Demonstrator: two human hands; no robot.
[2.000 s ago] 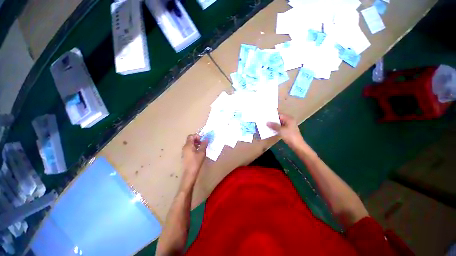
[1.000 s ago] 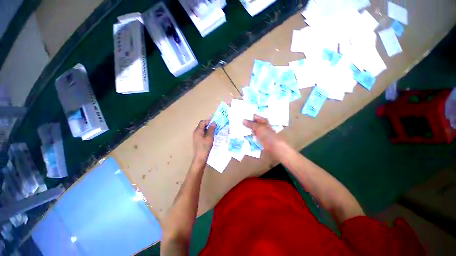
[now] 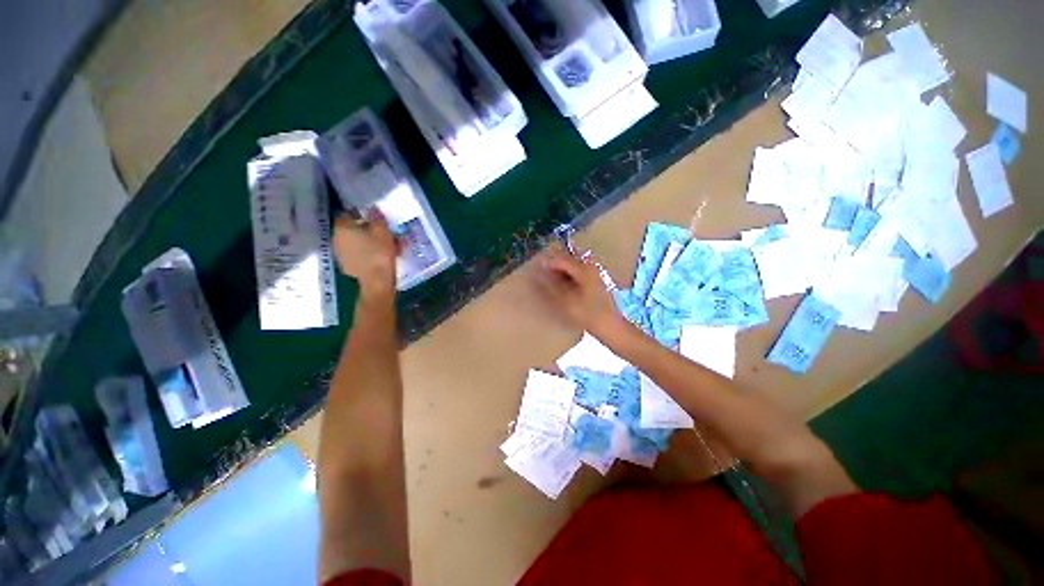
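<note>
My left hand (image 3: 368, 248) is over a clear plastic box (image 3: 421, 244) on the green belt. A small blue bit shows beside its fingers; whether they grip it or the box is unclear. My right hand (image 3: 569, 286) is blurred, with curled fingers, over the bench by the belt edge; I cannot tell if it holds anything. White leaflets (image 3: 540, 452) and blue leaflets (image 3: 595, 434) lie in a loose heap below my right forearm. More blue leaflets (image 3: 716, 284) lie right of my right hand, beside a larger white heap (image 3: 904, 149).
Other clear boxes with white inserts (image 3: 292, 235) lie along the green belt (image 3: 223, 212), overlapping at lower left. The cardboard-covered bench (image 3: 447, 412) runs diagonally beside it. A blue sheet (image 3: 246, 515) is at lower left. A dim red stool (image 3: 1007, 326) stands at right.
My left hand has left the leaflet heap and reached up-left to a box on the belt. My right hand has lifted from the papers toward the belt edge. The view has shifted.
</note>
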